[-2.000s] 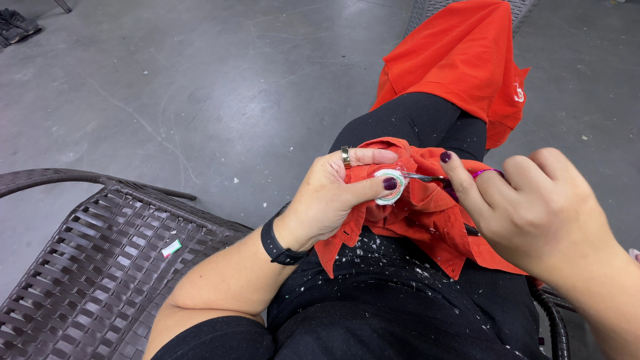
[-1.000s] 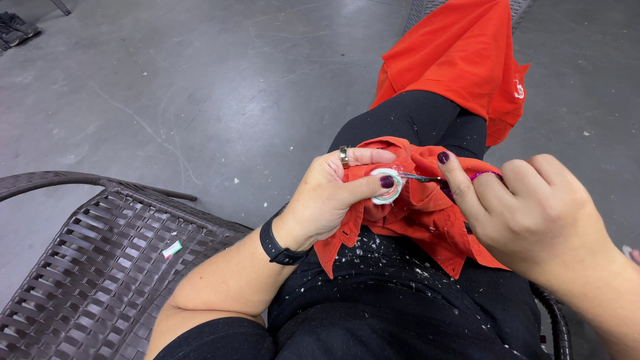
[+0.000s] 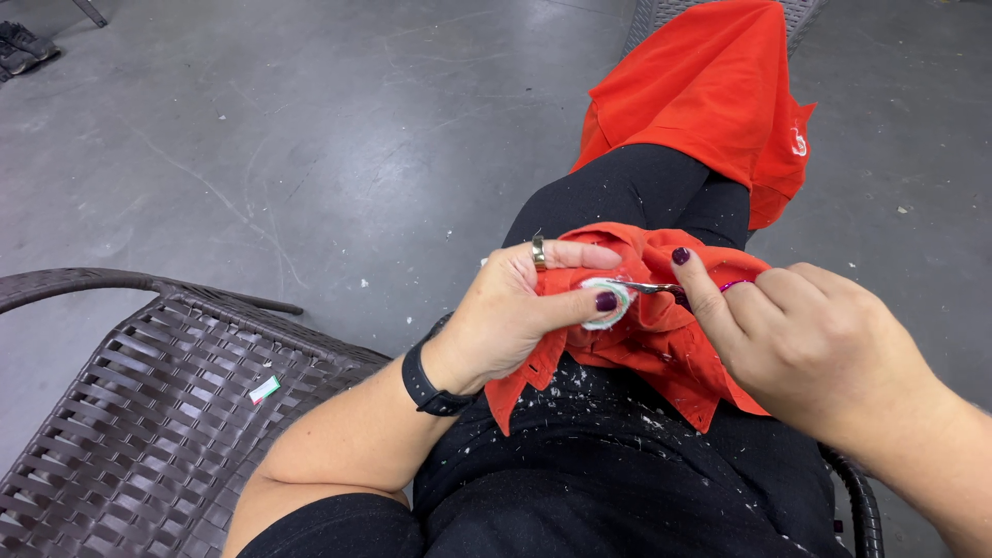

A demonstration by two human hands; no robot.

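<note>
A red-orange garment lies bunched on my lap. My left hand grips it, thumb pressed on a round embroidered patch with a white edge and frayed threads. My right hand holds a small metal tool with a shiny magenta part, perhaps a seam ripper or small scissors; most of it is hidden by my fingers. Its tip touches the upper edge of the patch. White thread bits are scattered over my black top below the garment.
Another red-orange garment with a white mark is draped over my lower legs. A brown woven chair stands at my left with a small label on its seat. A woven seat shows beyond my legs, and dark shoes at far left.
</note>
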